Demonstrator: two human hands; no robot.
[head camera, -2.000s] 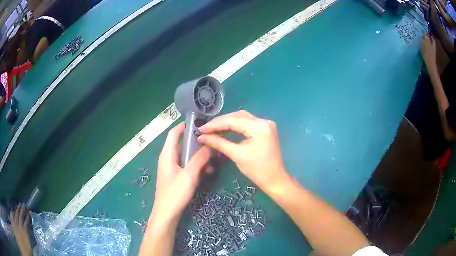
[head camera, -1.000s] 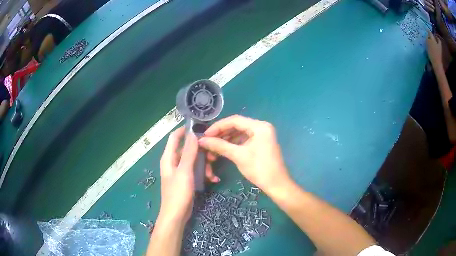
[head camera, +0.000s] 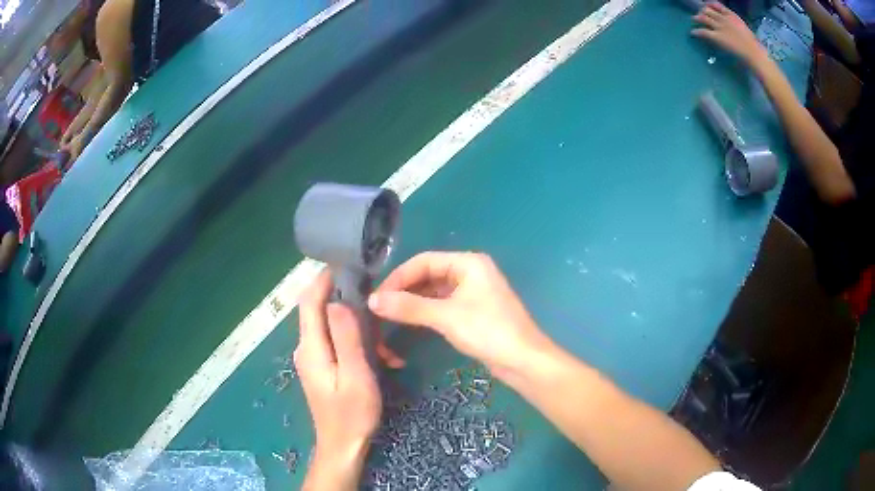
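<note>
A grey hair dryer housing (head camera: 331, 222) is held upright above the bench, its drum head at the top and its open end turned to the right. My left hand (head camera: 338, 384) is closed around the tube handle from below. My right hand (head camera: 465, 302) pinches with thumb and forefinger at the handle just below the head. Whether a small clip is between those fingertips is hidden. A loose pile of small grey clips (head camera: 441, 436) lies on the green bench under my hands.
A worn whitish strip (head camera: 499, 101) divides bench and darker belt. A clear plastic bag (head camera: 182, 472) lies lower left. Another housing (head camera: 750, 169) lies at the right, near another person's arm (head camera: 801, 120). A cardboard box (head camera: 777, 384) with dark parts stands lower right.
The housing has moved left and down and its open end has turned to the right. Both hands moved with it. A second housing now lies at the right, with another person's arm reaching over the bench.
</note>
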